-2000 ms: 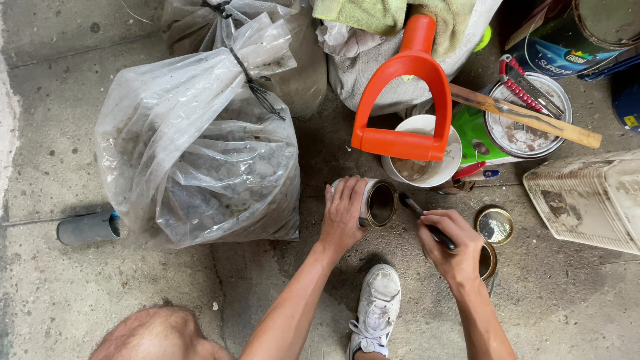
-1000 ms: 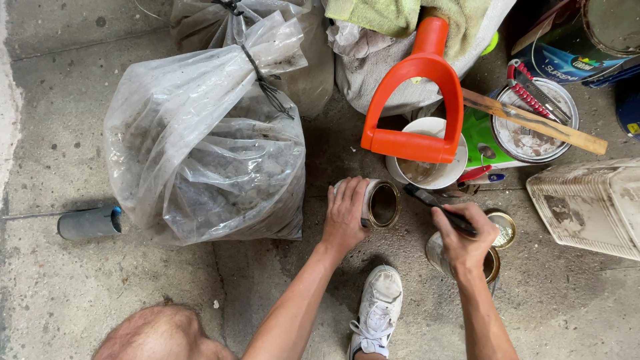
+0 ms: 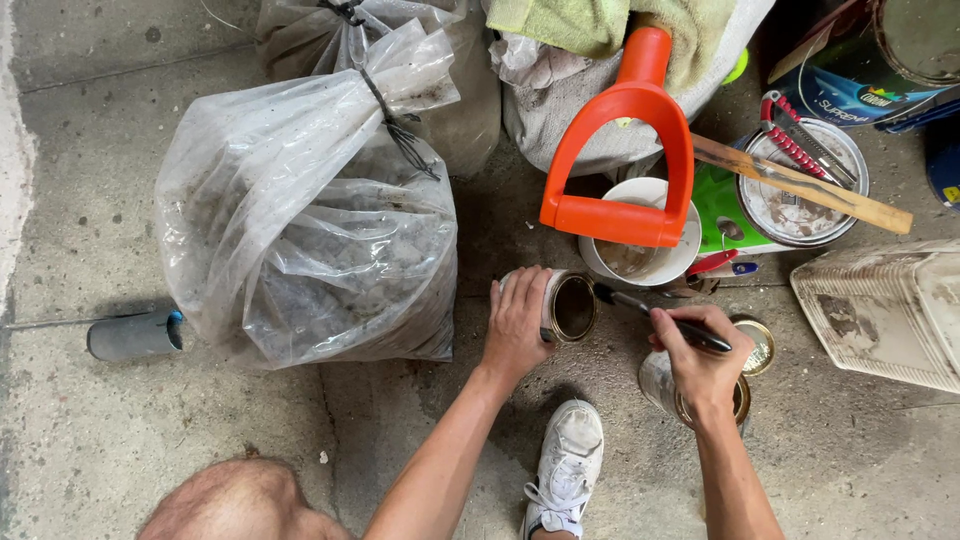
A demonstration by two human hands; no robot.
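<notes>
My left hand (image 3: 521, 322) grips a small round metal can (image 3: 574, 307) from its left side; its open mouth shows a dark inside. In my right hand (image 3: 705, 349) is a slim paintbrush (image 3: 637, 304) with a black handle, its dark tip at the can's right rim. Beneath my right hand stands a second small can (image 3: 658, 379), partly hidden by the hand and wrist. A round metal lid (image 3: 756, 346) lies beside that can. Above the brush is a white bucket (image 3: 685, 262) with murky contents, partly covered by an orange D-shaped handle (image 3: 611, 219).
Tied clear plastic bags (image 3: 337, 262) stand at left, near a grey cylinder (image 3: 133, 336). A wooden stick (image 3: 810, 184) and red-handled tool (image 3: 806, 142) lie over a larger paint can (image 3: 859, 161). A dirty plastic tray (image 3: 862, 315) is at right, a white shoe (image 3: 571, 465) below.
The brush tip has moved from near the white bucket down to the held can's right rim, where it also was two seconds ago. My left hand keeps hold of the can.
</notes>
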